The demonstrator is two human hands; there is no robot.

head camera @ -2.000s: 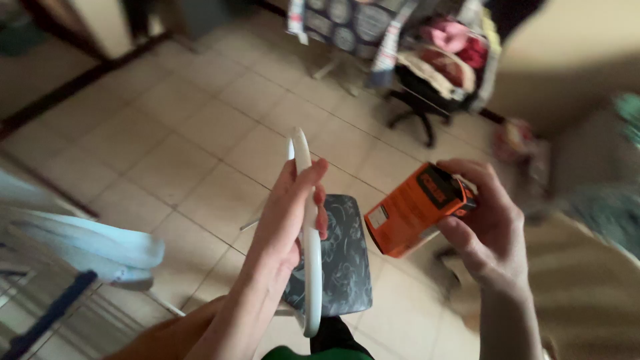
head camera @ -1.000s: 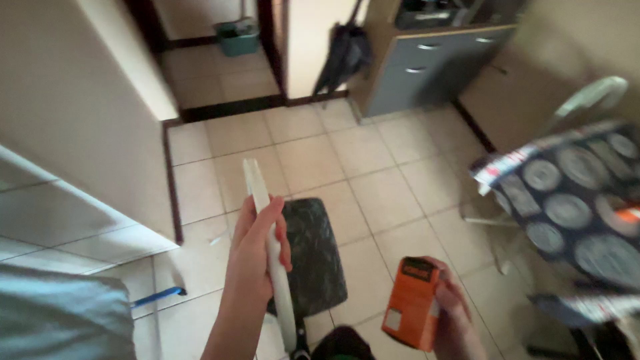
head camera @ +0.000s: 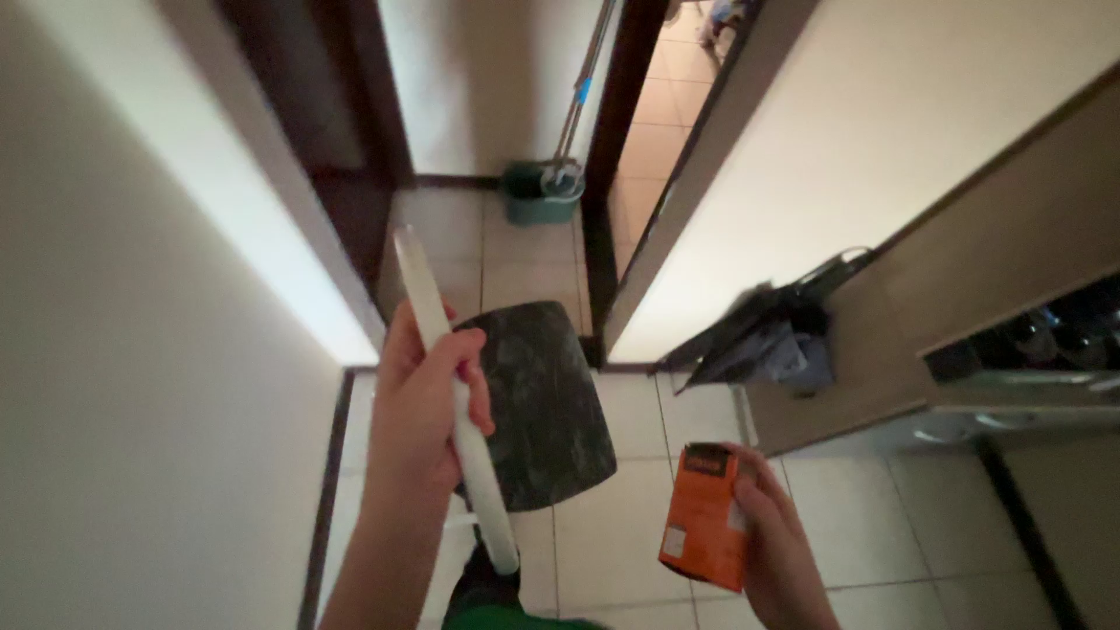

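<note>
My left hand (head camera: 433, 385) is closed around the white frame (head camera: 475, 455) of what looks like a chair, held edge-on to my view. Its dark patterned seat (head camera: 542, 402) shows just beyond and to the right of my fingers. On the right side, my right hand (head camera: 774, 525) grips an orange cardboard box (head camera: 704, 516) by its right side, with my thumb on the near face. The box bears a dark panel at the top and a small pale label low down. The lower parts of the chair are mostly hidden.
Ahead, a green mop bucket (head camera: 541, 210) with a mop (head camera: 582, 96) stands by a wall. Doorways open at the left and right of it. A dark umbrella (head camera: 752, 332) hangs beside a cabinet (head camera: 875, 429) at right. A pale wall (head camera: 219, 367) runs close on my left.
The view has swung from the room with the patterned tablecloth towards the doorways, and the bucket now appears nearer. Both hands keep hold of the chair frame and the orange box.
</note>
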